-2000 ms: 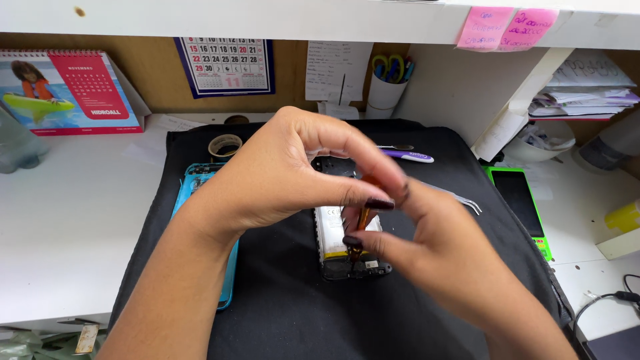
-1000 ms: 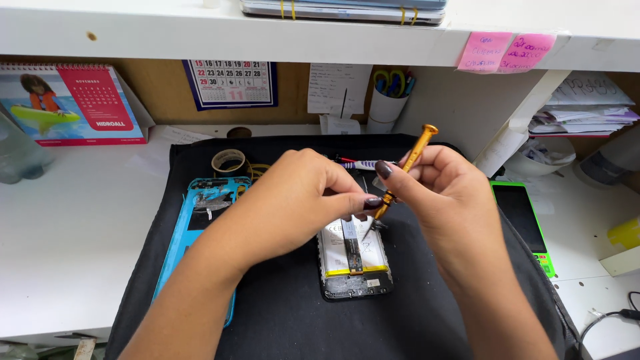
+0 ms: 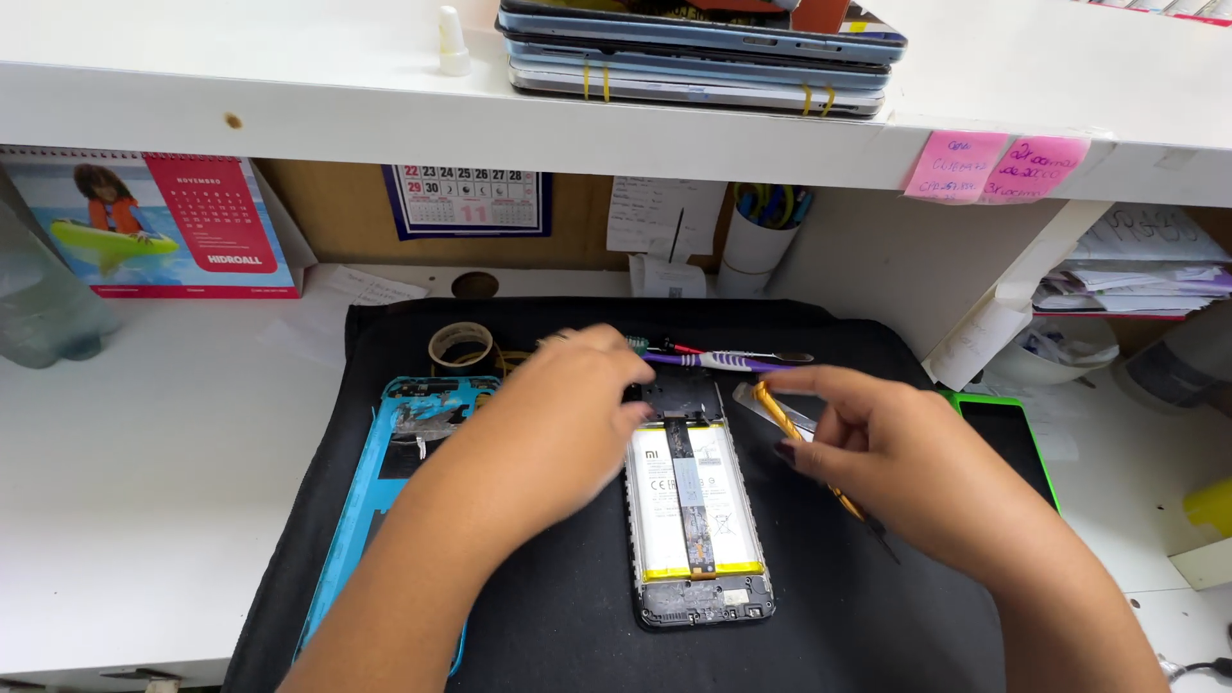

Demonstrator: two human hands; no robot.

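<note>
An opened smartphone (image 3: 698, 510) lies on a black mat, its white battery and a dark flex cable crossing it facing up. My left hand (image 3: 568, 414) is over the phone's upper left edge; its fingertips are partly hidden, so I cannot tell whether they hold anything. On the phone's right, my right hand (image 3: 857, 433) holds a gold precision screwdriver (image 3: 784, 409) between thumb and fingers, the thin tip slanting down to the right. Metal tweezers (image 3: 756, 401) lie partly behind that hand. A blue phone back cover (image 3: 371, 491) rests on the left, partly under my left forearm.
Behind the phone are a roll of tape (image 3: 462, 346), a purple and white brush (image 3: 722, 361) and a red-handled tool. A green-framed device (image 3: 1011, 443) is at the right. A shelf (image 3: 289, 115) bearing stacked phones (image 3: 703, 58) overhangs the back. A pen cup (image 3: 756, 250) stands beneath it.
The screwdriver, upright in my right hand a second ago, now slants with its tip down to the right. My hands have moved apart, uncovering more of the phone. The view shows more of the shelf.
</note>
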